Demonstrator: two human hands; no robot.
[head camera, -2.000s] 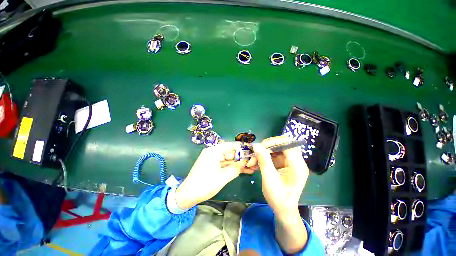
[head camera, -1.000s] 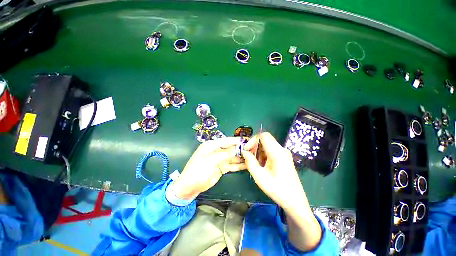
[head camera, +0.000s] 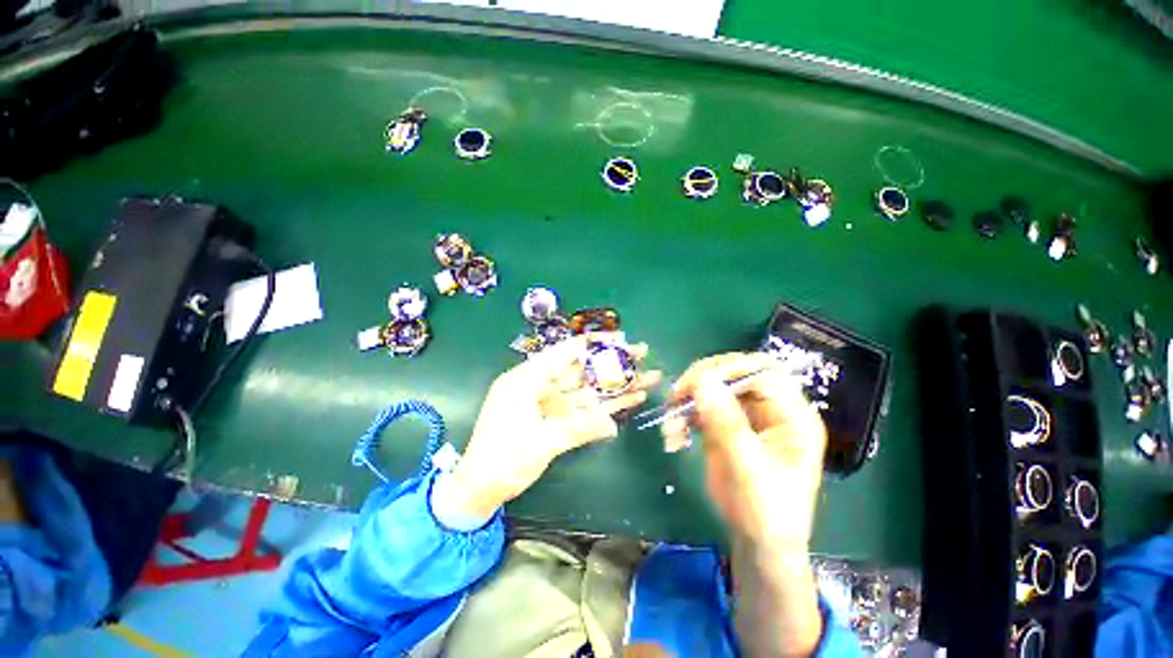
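Note:
My left hand (head camera: 530, 418) holds a round smartwatch half-assembly (head camera: 609, 369) face up between its fingers, with a white patch on its inside and a coppery-brown part (head camera: 594, 321) at its far side. My right hand (head camera: 762, 431) holds thin metallic tweezers (head camera: 701, 397), their tips pointing left, a little to the right of the watch and apart from it. The black parts box (head camera: 859, 401) with small white pieces (head camera: 808, 368) lies beyond and right of my right hand, which partly hides it.
Watch assemblies (head camera: 407, 336) lie on the green belt left of my hands, with more along the far side. A black tray of watch cases (head camera: 984, 489) stands at right. A black unit (head camera: 142, 309), white paper (head camera: 293, 298), red bin (head camera: 32, 289) and blue coiled cord (head camera: 386, 431) are at left.
My right hand has moved right, away from the watch, and the tweezers show clearly between its fingers. My left hand has tilted the watch so that its inside faces up.

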